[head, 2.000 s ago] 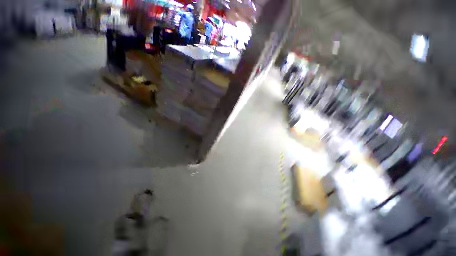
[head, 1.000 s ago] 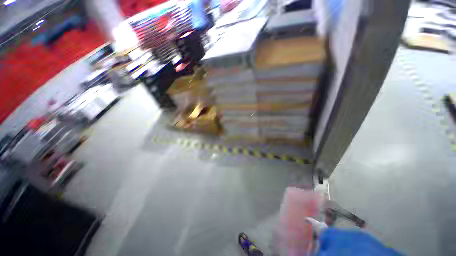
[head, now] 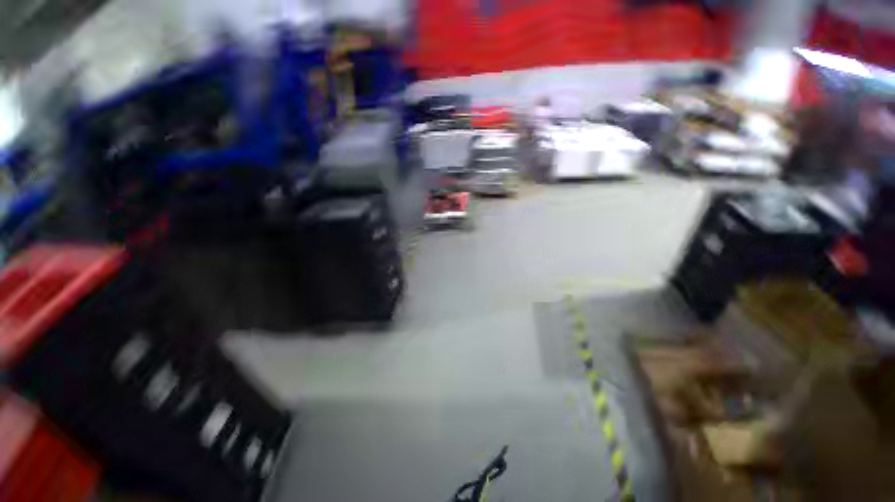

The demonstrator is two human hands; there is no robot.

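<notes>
Neither of my hands shows in the view. Nearest in front of me, a looped black cord (head: 479,480) with a thin yellow-green line beside it shows at the bottom edge, against the grey floor (head: 393,431). The bottom edge cuts it off, and what bears it is hidden. The picture is blurred.
A black cabinet or crate stack (head: 147,392) with pale labels and red bins (head: 59,284) stand left. Another black stack (head: 348,260) is beyond. Yellow-black tape (head: 599,397) runs beside open cardboard boxes (head: 736,441) at right. A black crate (head: 746,245) stands behind them.
The view has swung left, away from the pillar and the stacked boxes. The blue sleeve and blurred pink thing at the bottom have gone out of view. The black cord now shows more clearly.
</notes>
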